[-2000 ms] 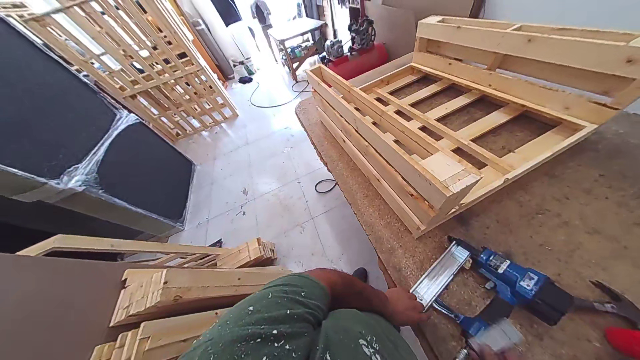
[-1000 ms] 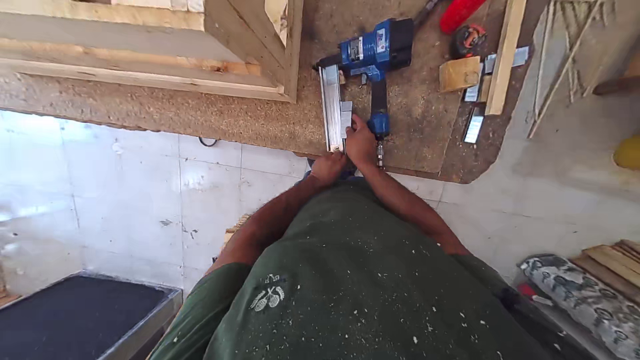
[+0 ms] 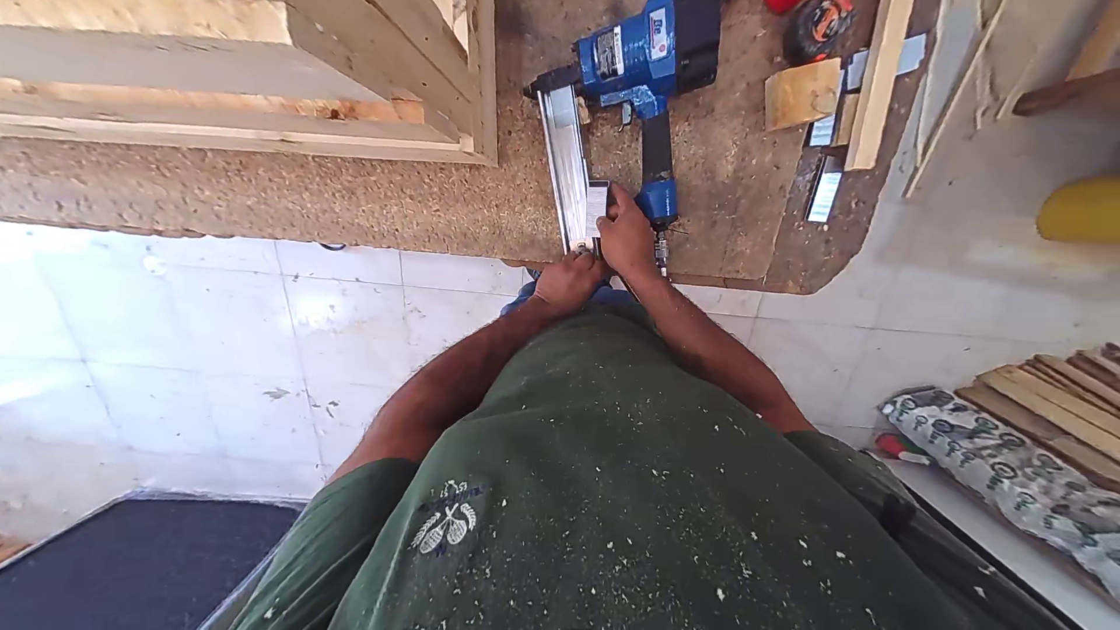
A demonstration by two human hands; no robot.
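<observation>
A blue pneumatic staple gun (image 3: 652, 61) lies on its side on the chipboard tabletop, its long metal magazine (image 3: 567, 166) pointing toward me. My left hand (image 3: 570, 278) is at the near end of the magazine, by the table edge; its fingertips are partly hidden. My right hand (image 3: 627, 234) grips a strip of staples (image 3: 597, 208) between thumb and fingers, beside the magazine and left of the gun's handle. An air fitting (image 3: 662, 249) sits at the handle's end.
A wooden frame (image 3: 394, 131) stands on the table at the left. To the right lie a wood block (image 3: 802, 94), a tape measure (image 3: 820, 31), a wooden slat (image 3: 878, 87) and more staple strips (image 3: 824, 194). A patterned bag (image 3: 1006, 472) and boards (image 3: 1050, 411) are at the lower right.
The view has swung strongly down over the table since the earliest frame. Both hands have stayed at the magazine's near end over the last second.
</observation>
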